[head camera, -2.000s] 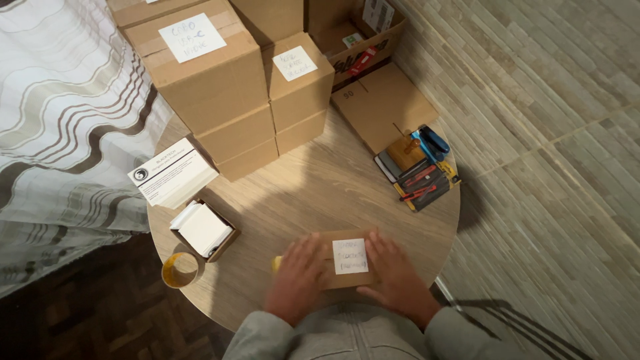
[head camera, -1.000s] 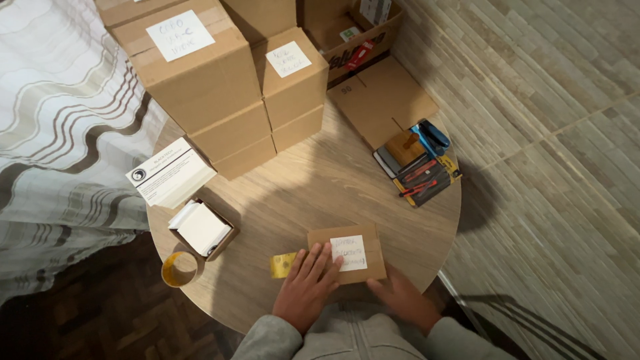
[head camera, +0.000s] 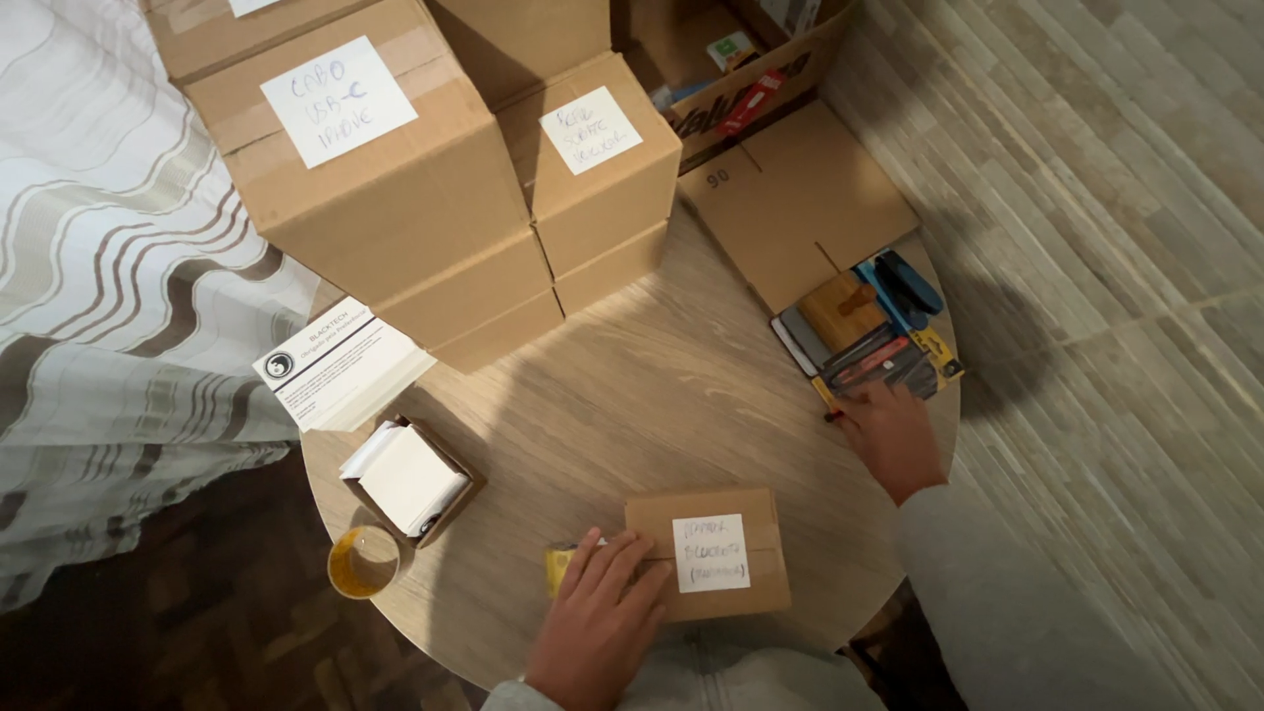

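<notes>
A small cardboard box (head camera: 647, 597) with a handwritten white label lies near the front edge of the round wooden table. My left hand (head camera: 602, 612) rests on its left end, fingers spread, partly over a yellow packet (head camera: 560, 570) beside the box. At the right edge of the table my right hand (head camera: 891, 434) reaches onto a group of stationery: a red-and-black cutter (head camera: 869, 362), a blue-and-black stapler (head camera: 907, 286) and a wooden-looking block (head camera: 839, 311). Its fingertips touch the near side of this group, by a thin dark-tipped item; whether they grip anything is unclear.
Stacked cardboard boxes (head camera: 395, 237) stand at the back left. Behind the tools lie flat cardboard (head camera: 805, 202) and an open carton (head camera: 760, 114). On the left are printed cards (head camera: 341, 365), a small box of white papers (head camera: 410, 479) and a tape roll (head camera: 363, 563) at the edge.
Both hands were on the small box two seconds ago. My right hand has left it and moved away to the tools at the right; my left hand has shifted to the box's left end.
</notes>
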